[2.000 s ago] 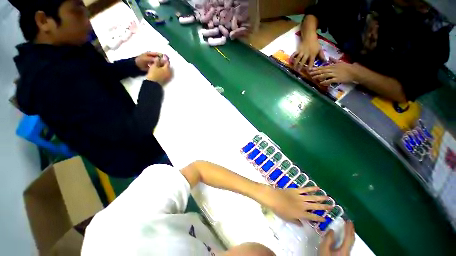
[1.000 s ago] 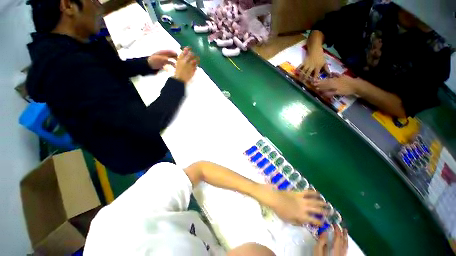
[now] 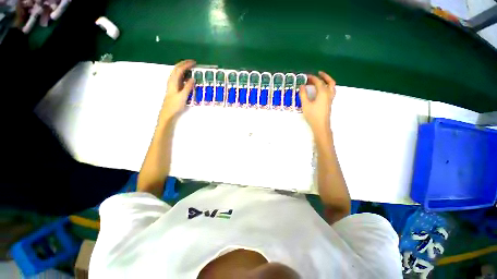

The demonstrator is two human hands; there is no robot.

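Several half-assembled units [image 3: 248,90] stand side by side in one row on the white bench strip [image 3: 245,136], along the edge of the green belt. Each has a pale rim, green at the rounded far end and blue at the near end. My left hand [image 3: 179,87] is at the left end of the row, its fingers and thumb around the end unit. My right hand [image 3: 319,95] is at the right end in the same way. The hands press the row between them. The end units are partly hidden by my fingers.
The green belt [image 3: 272,35] runs behind the row, with a white curved piece [image 3: 108,27] on it at the upper left. A blue plastic bin [image 3: 463,163] is at the bench's right end. A neighbour's dark sleeve [image 3: 60,60] is at the left. A bag of parts [image 3: 422,240] is below the bin.
The view has turned to face the row. My left hand has moved from over the row's right part to its left end. My right hand is now at the right end.
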